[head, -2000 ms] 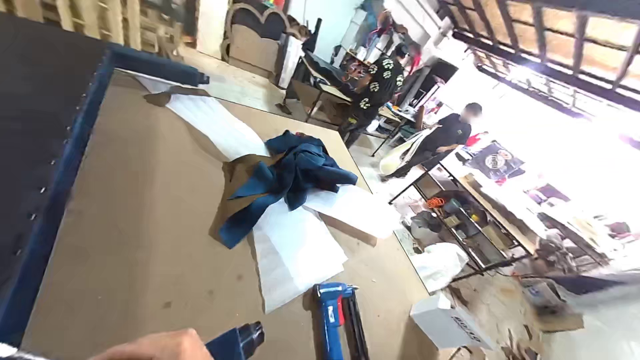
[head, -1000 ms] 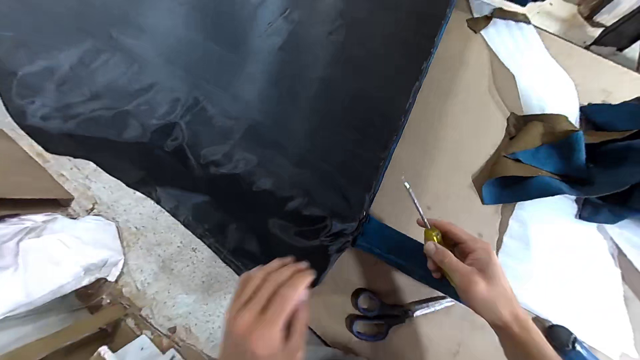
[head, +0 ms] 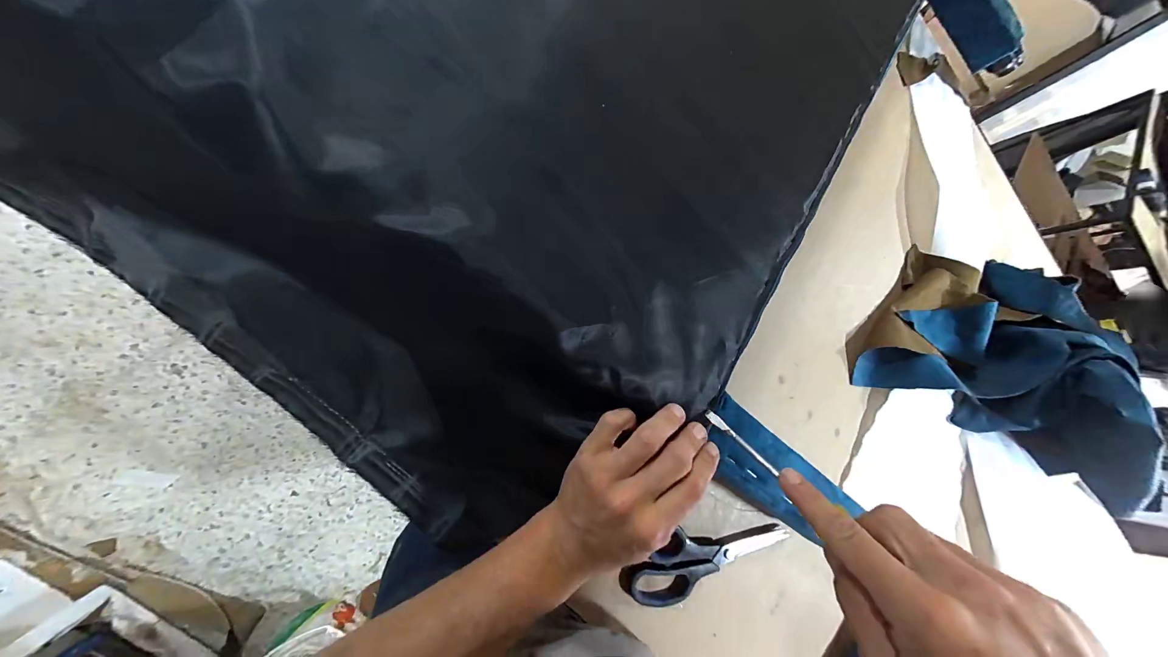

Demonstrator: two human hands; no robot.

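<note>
Black lining fabric covers a large flat piece with blue edges. My left hand lies on the fabric at its lower corner, fingertips pressing near the edge. My right hand holds a screwdriver, its handle hidden in the palm and the index finger along the metal shaft. The blade's tip touches the fabric corner beside my left fingertips. A blue fabric-covered strip with staples runs from that corner under my right hand. Black-handled scissors lie on the table just below the strip, partly beneath my left hand.
Blue fabric scraps and white sheets lie on the tan table at the right. Another blue-covered piece is at the top right. Below left is the speckled floor with cardboard and bags; shelving stands at the right.
The screwdriver's tip, raised a second ago, is now down at the fabric corner. My left hand has moved onto that corner. The view has swung from the room to the corner.
</note>
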